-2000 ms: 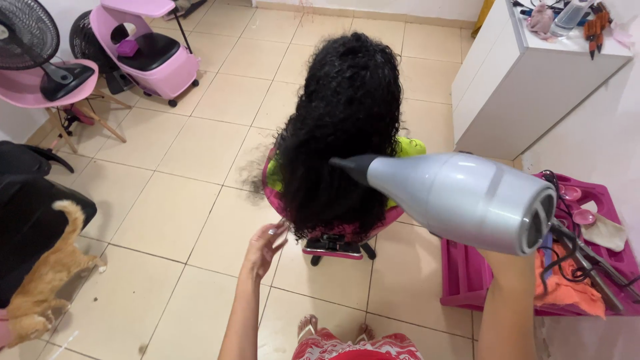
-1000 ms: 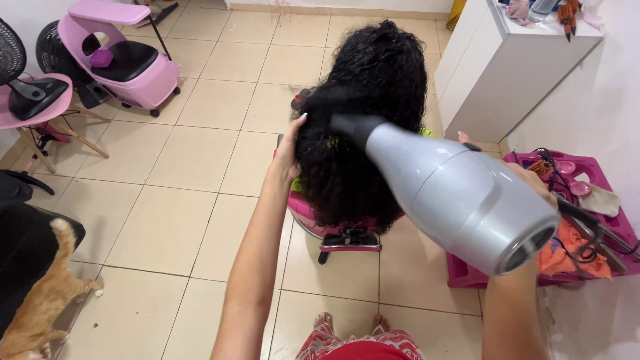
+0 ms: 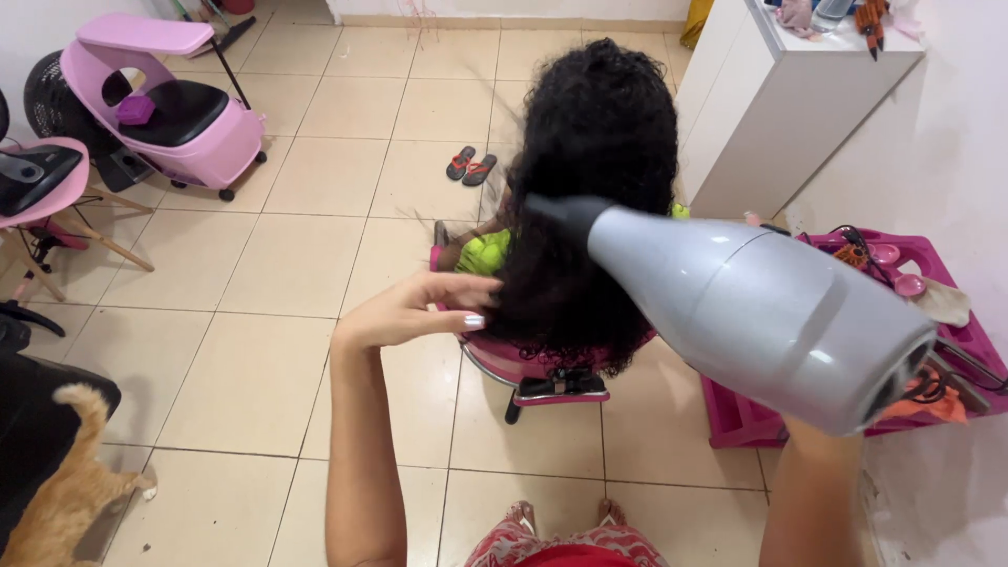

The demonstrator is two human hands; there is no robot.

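Note:
A seated person's long, curly black hair [image 3: 598, 150] hangs down over a pink chair [image 3: 512, 358]. A silver hair dryer [image 3: 756, 299] with a black nozzle crosses in front of the hair, its tip pointing left at the strands. My right hand [image 3: 776, 227] is mostly hidden behind the dryer's body; only small parts show at its upper edge, and my forearm comes up from below. My left hand [image 3: 417, 309] is at the lower left edge of the hair, palm down, fingers pointing right, the fingertips at the loose strands. It holds no tool.
A pink trolley tray [image 3: 724, 402] with tools stands at right, below a white cabinet [image 3: 740, 118]. Flip-flops [image 3: 471, 166] lie on the tiles. Pink chairs [image 3: 189, 150] and a fan [image 3: 63, 102] stand left. An orange cat [image 3: 71, 488] is at lower left.
My left hand, against the side of the hair one second ago, is now lower, near its lower left edge. The dryer still points at the hair. The flip-flops have come into full view.

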